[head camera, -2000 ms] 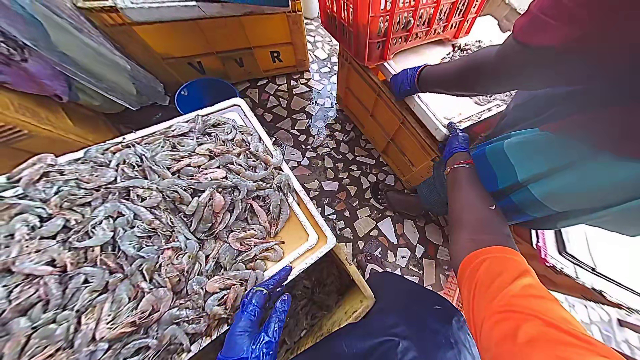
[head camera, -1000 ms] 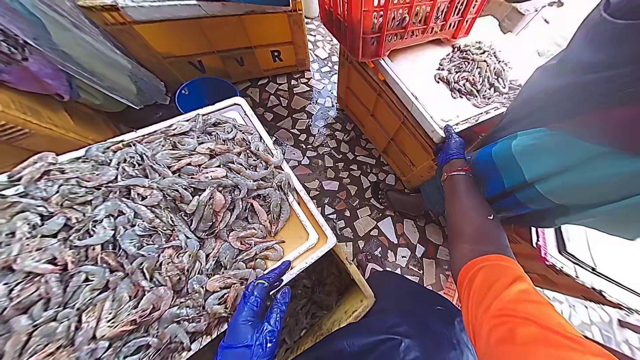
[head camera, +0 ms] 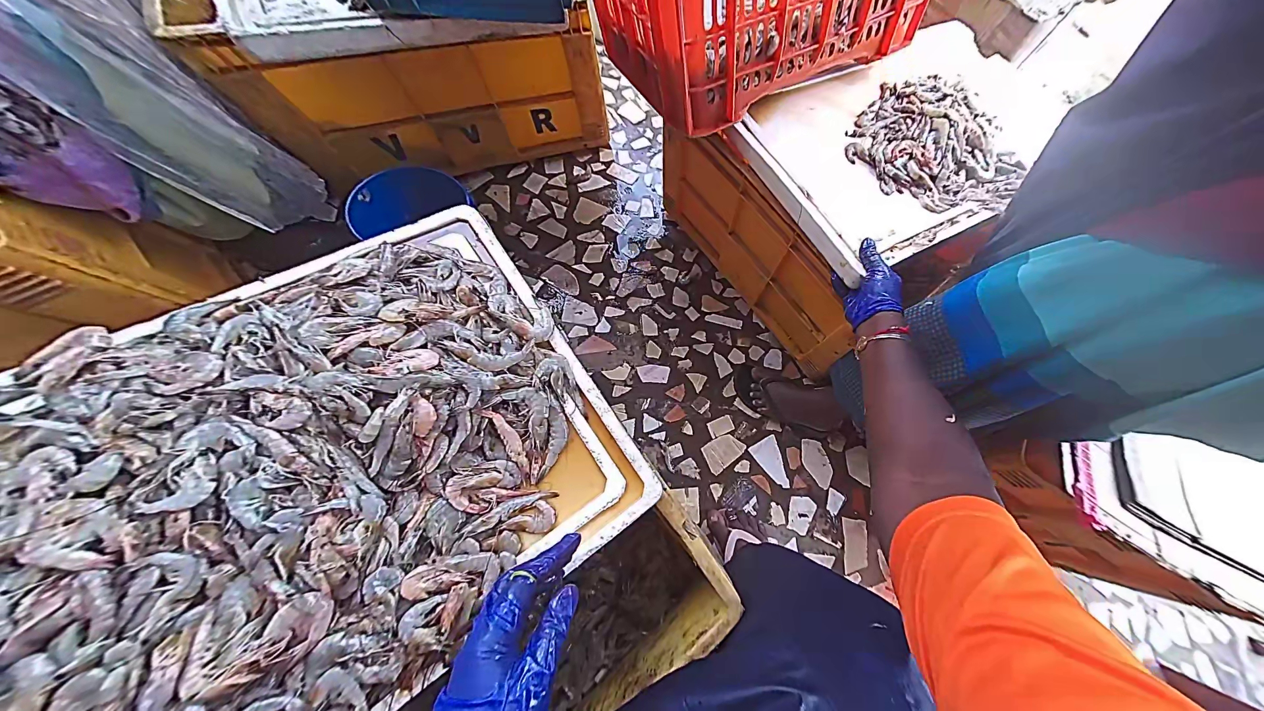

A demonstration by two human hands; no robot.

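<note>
My left hand [head camera: 518, 627], in a wet blue glove, is at the near corner of a white foam tray [head camera: 647, 474] heaped with raw shrimp [head camera: 326, 444]. Its fingers are apart and touch the rim; nothing is seen held in it. My right arm, in an orange sleeve, reaches forward to the right. My right hand [head camera: 874, 286], also blue-gloved, grips the near corner of a white board or tray [head camera: 805, 212]. A smaller pile of shrimp or shrimp pieces [head camera: 928, 143] lies on that white surface.
Yellow crates [head camera: 755, 252] support the right-hand tray, with a red slatted crate [head camera: 760, 49] at its far side. A person [head camera: 1106, 286] stands close on the right. A blue tub [head camera: 405, 197] is beyond the shrimp tray; an open yellow crate [head camera: 711, 602] is below its near corner.
The other person's gloved hand, earlier at the right-hand tray's edge, has left view, and their body has shifted. The shrimp pile there now shows plainly. My hands have stayed nearly in place.
</note>
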